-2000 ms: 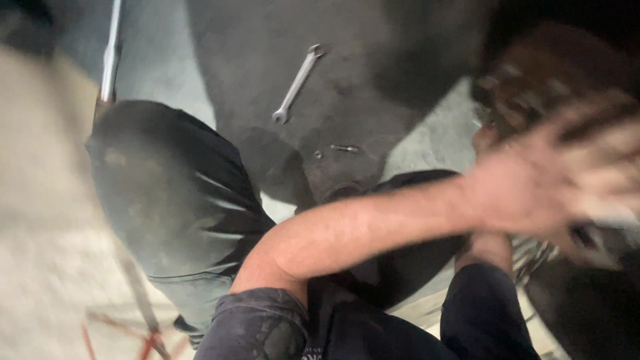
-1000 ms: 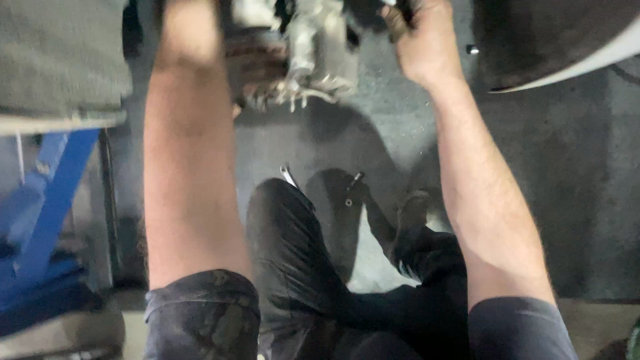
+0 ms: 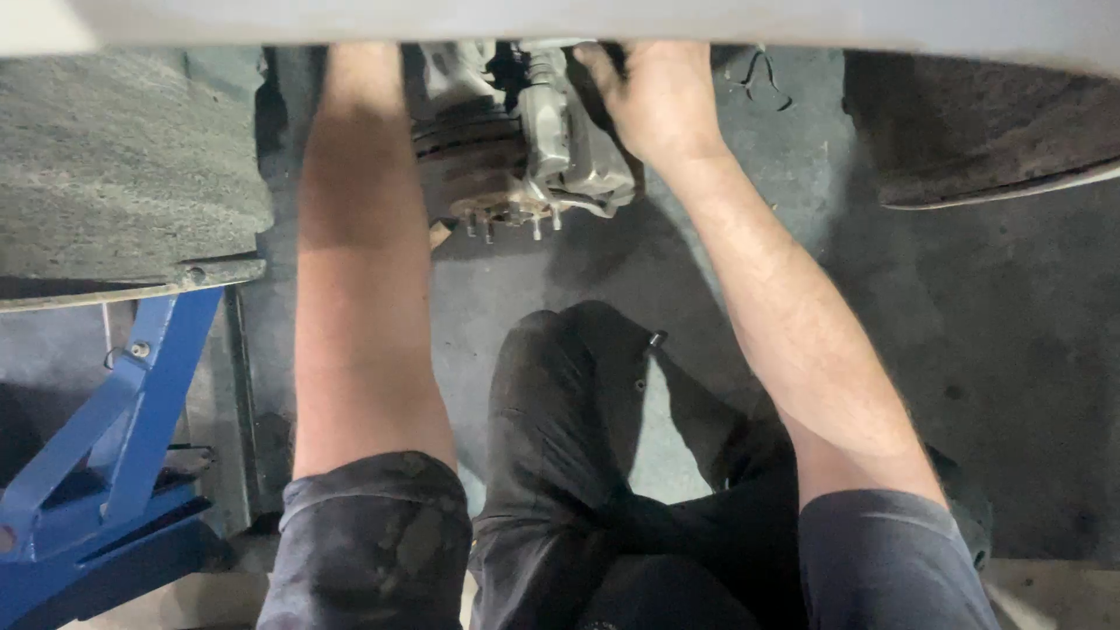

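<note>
A wheel hub with studs (image 3: 503,210) and a brake disc (image 3: 468,144) show at the top middle, with a metal brake caliper (image 3: 582,157) on their right side. Both my arms reach up under the car's fender edge (image 3: 560,22). My left hand lies beyond that edge, left of the disc, and only the forearm shows. My right hand (image 3: 661,105) is just right of the caliper, thumb apart from the palm. Its fingertips are hidden behind the fender edge, so whether it holds anything does not show.
A blue metal stand (image 3: 149,411) is at the left below a wheel-arch liner (image 3: 131,166). Another liner part (image 3: 989,131) hangs at upper right. A thin bent wire or clip (image 3: 766,83) shows near the top. Small metal parts, one a short cylinder (image 3: 657,339), lie near my knees.
Two seconds ago one arm stretched across to the right over the floor with a wrench in view. Now both arms reach up by the brake, and the fender edge covers the top of the view.
</note>
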